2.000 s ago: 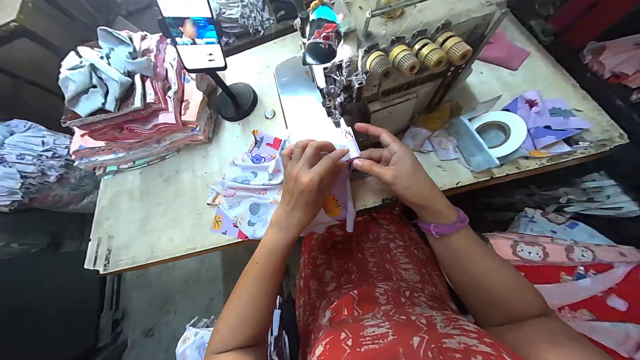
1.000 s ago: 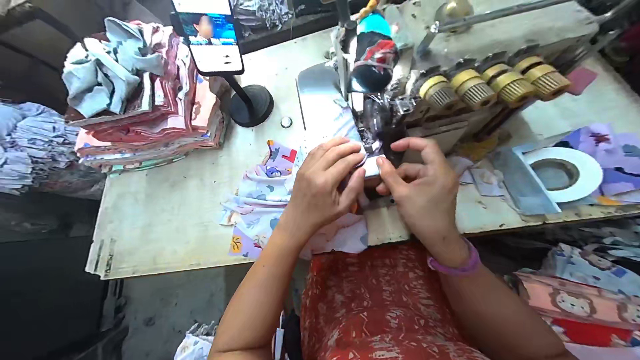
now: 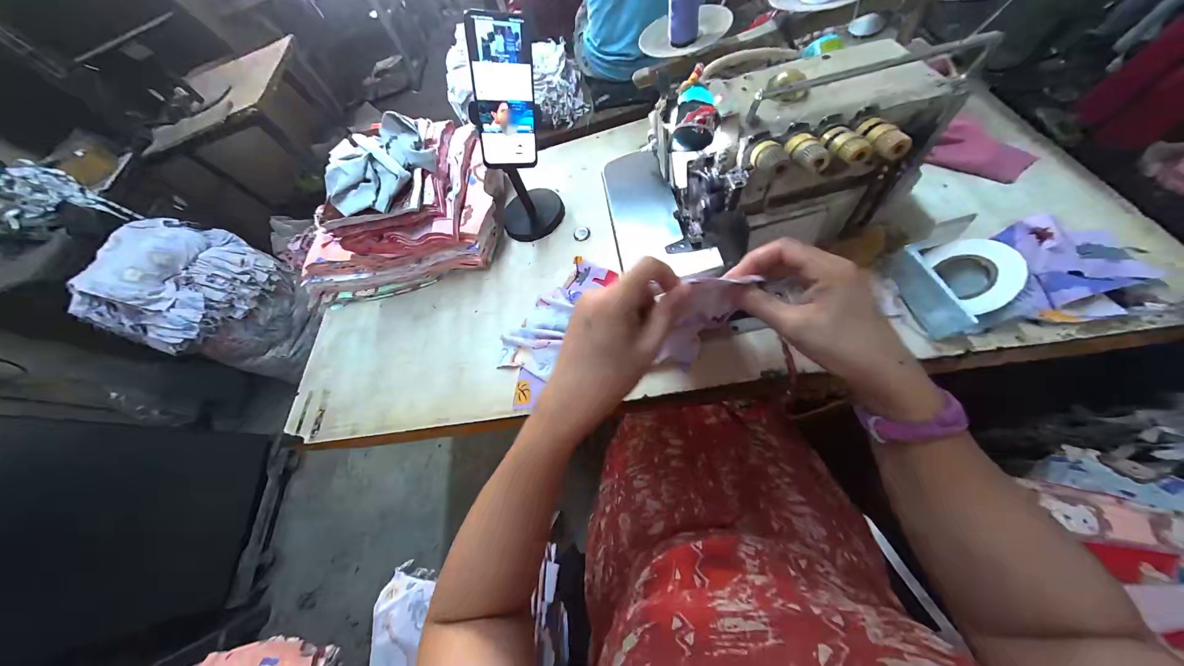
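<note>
My left hand point(image 3: 622, 335) and my right hand point(image 3: 819, 314) pinch the edge of a light printed fabric piece point(image 3: 689, 310) between them, just in front of the presser foot area of an overlock sewing machine point(image 3: 721, 185). The fabric hangs below my fingers over the table's front part. More of the printed cloth point(image 3: 546, 328) lies crumpled left of my left hand. A purple band point(image 3: 916, 421) is round my right wrist. My fingers partly hide the fabric's edge.
A phone on a round-based stand point(image 3: 534, 215) stands behind a small round metal object point(image 3: 581, 233). Stacked fabric pieces point(image 3: 407, 231) lie to the left. A white tape roll point(image 3: 976, 277) in a holder and purple scraps point(image 3: 1064, 264) lie right. Cloth bundles point(image 3: 176, 287) sit beyond the table. A person in blue point(image 3: 618, 42) is behind.
The view has shifted, showing more of the room behind the table. Both hands, close together at the machine a second ago, are now farther apart with the fabric stretched between them.
</note>
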